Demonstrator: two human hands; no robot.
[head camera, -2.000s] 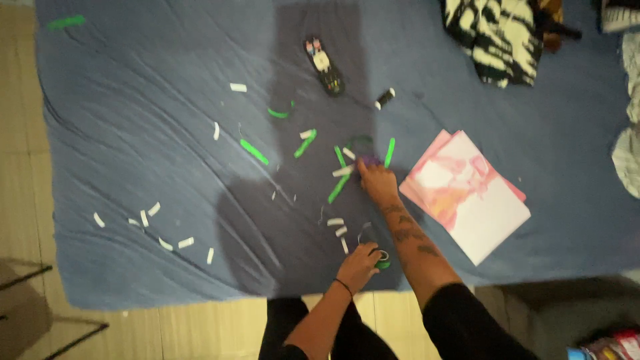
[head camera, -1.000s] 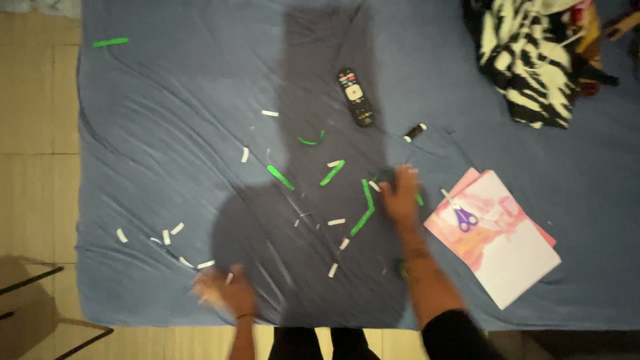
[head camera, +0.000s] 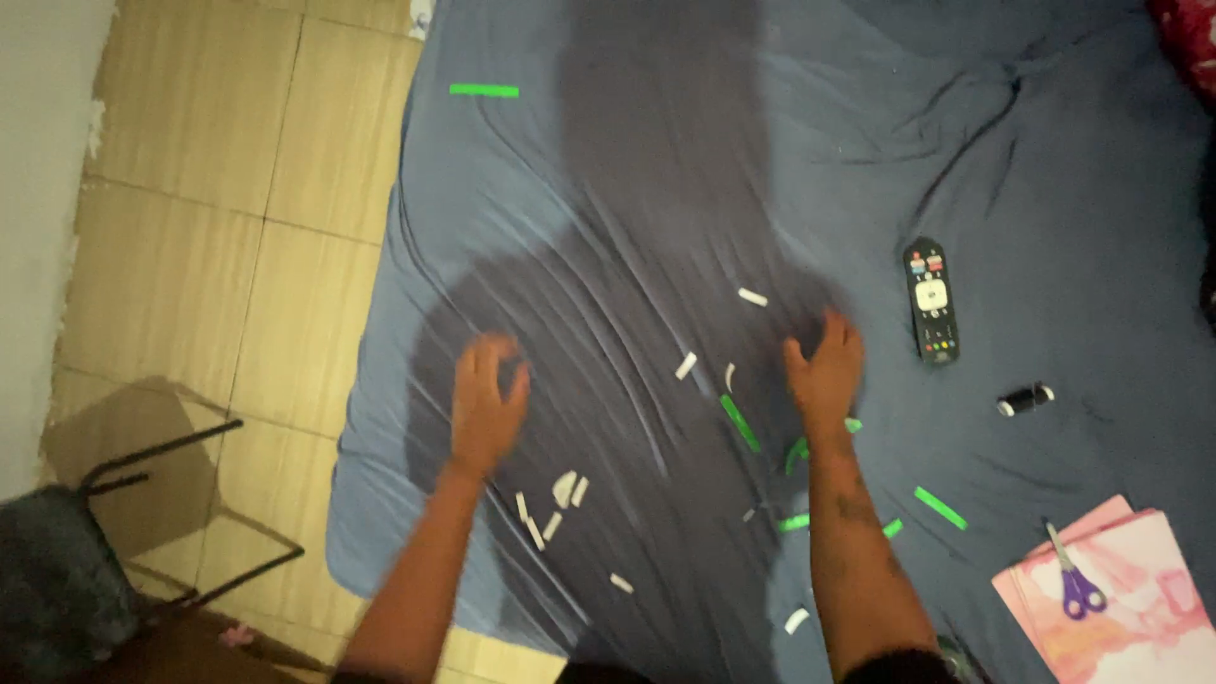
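Note:
Over the left part of a blue bedsheet, my left hand (head camera: 487, 404) is raised with fingers apart and nothing in it. My right hand (head camera: 826, 370) hovers near the middle, fingers spread, also holding nothing. Small white strips (head camera: 686, 366) lie between the hands, and several more (head camera: 552, 527) sit below my left hand by a rounded white piece (head camera: 565, 489). Green strips (head camera: 740, 424) are scattered around my right forearm, which hides parts of some. One green strip (head camera: 484, 91) lies alone at the upper left.
A black remote control (head camera: 932, 302) and a spool of black thread (head camera: 1026, 399) lie right of my right hand. Purple-handled scissors (head camera: 1075, 579) rest on pink and white sheets (head camera: 1154, 608). A metal-legged chair (head camera: 57, 570) stands on the tiled floor at the left.
My right hand has moved away from beside the pink sheets to the left. My left hand has moved up from the bed's near edge. The view has shifted left.

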